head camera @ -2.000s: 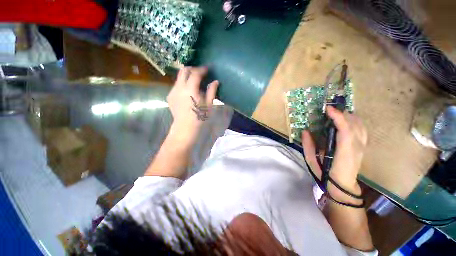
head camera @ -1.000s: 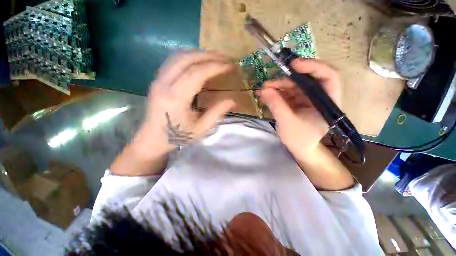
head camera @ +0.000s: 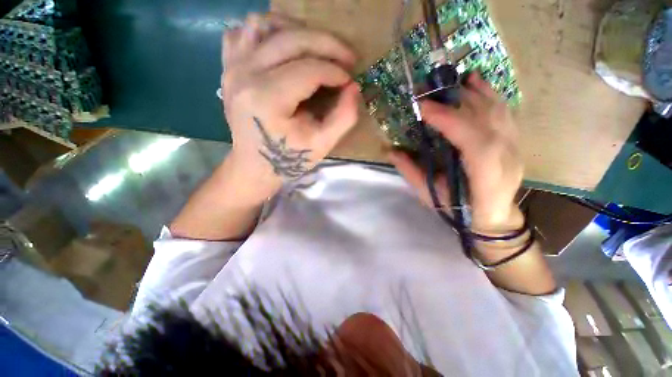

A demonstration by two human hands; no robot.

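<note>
A green circuit board panel lies tilted on the tan work board. My right hand, slightly blurred, holds the black-handled soldering iron over the panel. The iron's metal barrel points up and away, and its tip is out of the picture. My left hand is curled at the panel's left edge, thumb and fingertips together. What is between those fingertips is hidden. A tiny white bit shows at this hand's outer edge.
Stacked panels stand at the left on the green mat. A round metal tin is at the upper right. A small yellow ring lies on the mat at the right. The iron's cord runs right. A white-clothed person shows at the right edge.
My left hand has come from the stacked panels to the work panel's left edge. A dark strand between the hands a second ago no longer shows. The iron now points up over the panel.
</note>
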